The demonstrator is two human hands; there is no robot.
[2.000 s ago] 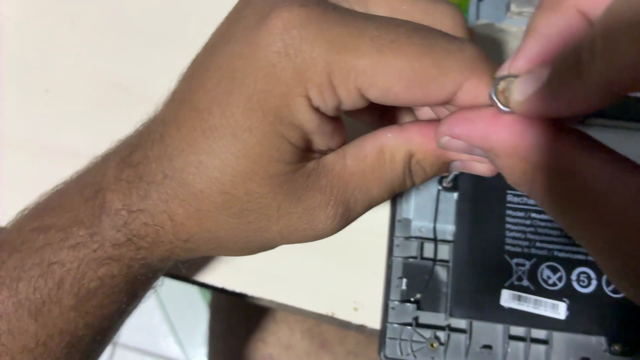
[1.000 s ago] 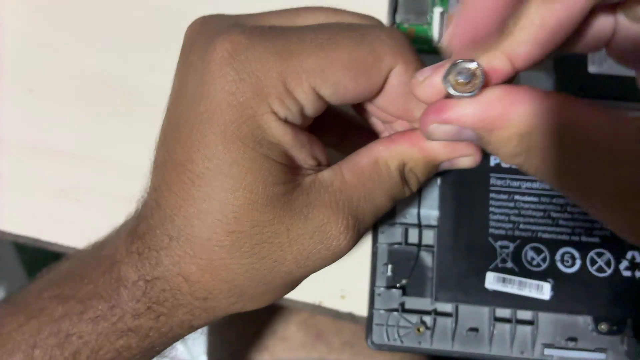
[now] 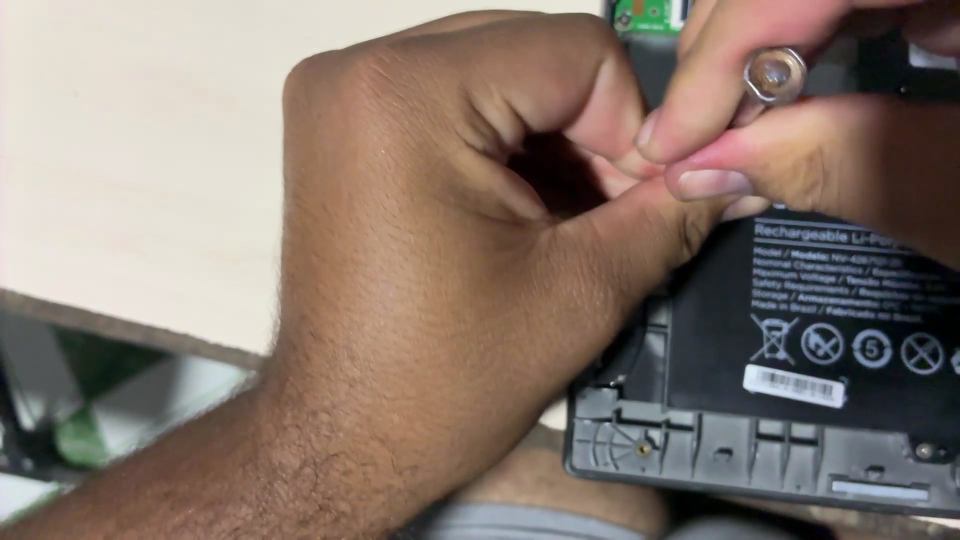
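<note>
My left hand (image 3: 465, 180) reaches in from the lower left, its thumb and index fingertips pinched together over the upper left part of an opened laptop. Against those fingertips press the thumb and a finger of my right hand (image 3: 817, 142). A small metal tool with a round, hollow end (image 3: 775, 76) rises between the fingers of my right hand, its end facing the camera. What the joined fingertips pinch is hidden. Below them lies a black lithium-polymer battery pack (image 3: 720, 360) with printed symbols and a white barcode label (image 3: 795, 385), set in the grey laptop chassis (image 3: 675, 454).
A green circuit board (image 3: 646, 16) shows at the top of the chassis. The pale tabletop (image 3: 135, 165) extends on the left, its front edge (image 3: 120, 324) crossing the lower left. The person's leg (image 3: 555, 480) is below the laptop.
The metal tool's end has moved from right at the joined fingertips to above them, between the fingers of my right hand. More of the circuit board shows than two seconds ago.
</note>
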